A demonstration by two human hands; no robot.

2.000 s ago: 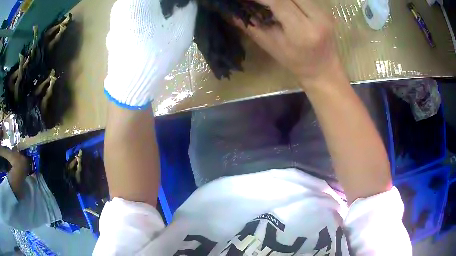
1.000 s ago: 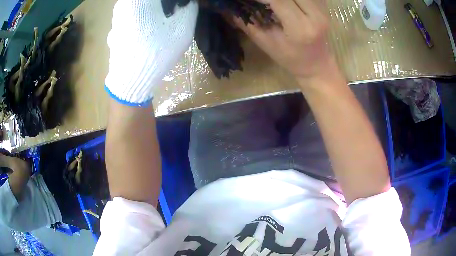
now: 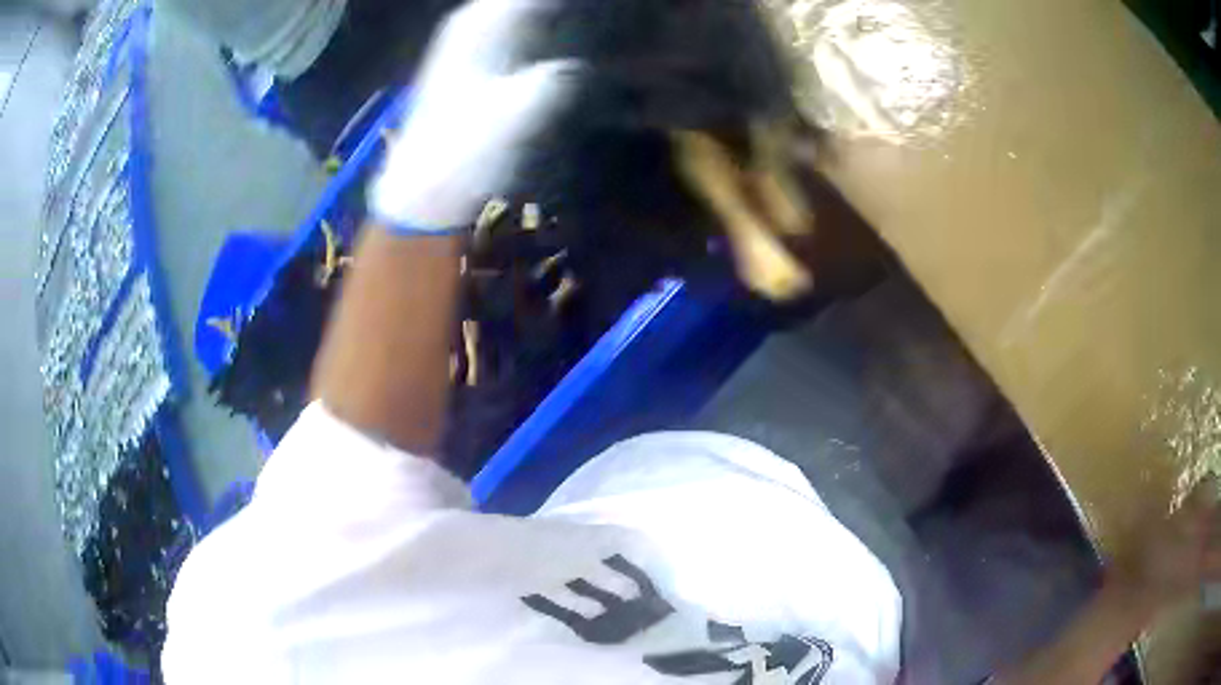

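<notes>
My left hand [image 3: 469,127], in a white knit glove and blurred by motion, is at the top, over a blue crate [image 3: 579,391]. It grips a black feathered piece [image 3: 656,80], also blurred, with tan leg-like parts [image 3: 750,214] pointing down and right. The fingertips are hidden by the black mass. The crate holds many black pieces with tan parts [image 3: 516,288]. My bare right hand [image 3: 1185,569] is blurred at the lower right, over the table's edge and cut off by the picture's rim; its fingers cannot be made out.
The tan tabletop [image 3: 1031,241] with shiny film curves along the right. A smaller blue container part [image 3: 241,295] is beside the crate, at left. Black material [image 3: 134,535] lies in a silvery, blue-edged area at far left. A pale grey rounded thing [image 3: 288,34] is at the top left.
The view has swung left from the table to the crate. My left hand is now over the crate with a black piece. My right hand is no longer on the black piece and is far right.
</notes>
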